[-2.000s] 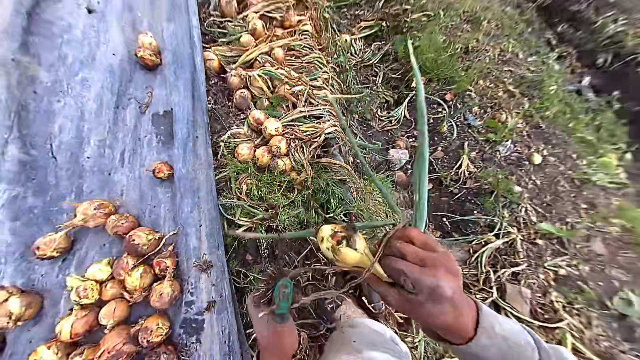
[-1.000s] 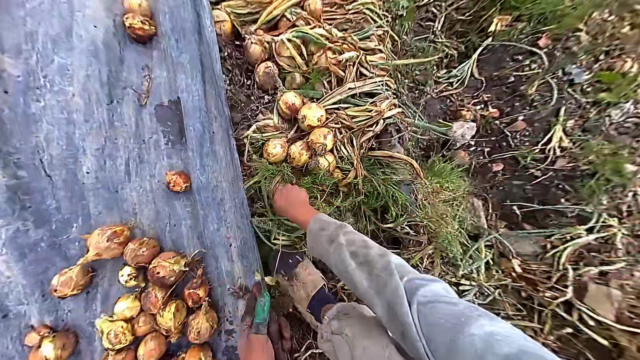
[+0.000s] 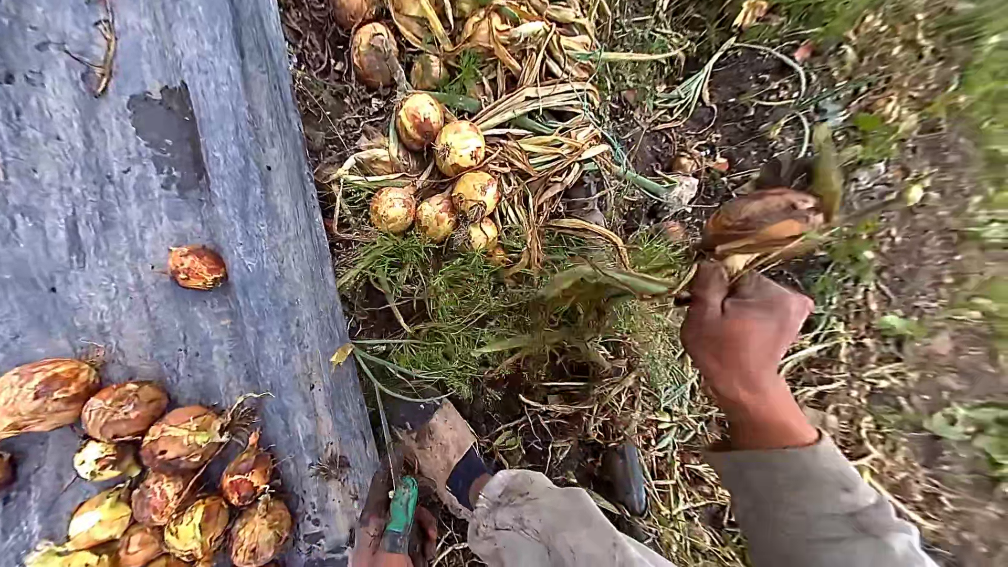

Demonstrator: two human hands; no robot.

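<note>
My right hand (image 3: 744,335) grips the leaves or neck of an onion (image 3: 762,220) at the right, over the weedy soil; the onion is blurred and tilted. Long leaves trail leftward from that hand. At the bottom, my left hand (image 3: 391,524) is closed around a green-handled tool (image 3: 402,504), whose blade I cannot make out. Freshly pulled onions (image 3: 459,148) with dry tops lie on the ground at top centre. Trimmed onions (image 3: 183,438) are heaped at the lower left on a grey plastic sheet (image 3: 260,315), and a single onion (image 3: 197,267) lies above them.
A shoe (image 3: 441,449) and a trouser leg (image 3: 543,520) are at the bottom centre. Green weeds (image 3: 441,291) grow beside the sheet's right edge. A stone (image 3: 681,191) and dry stalks lie on the soil to the right.
My right hand has moved from the weeds by the onion row out to the right, and now holds an onion. My left hand stays low with the green-handled tool.
</note>
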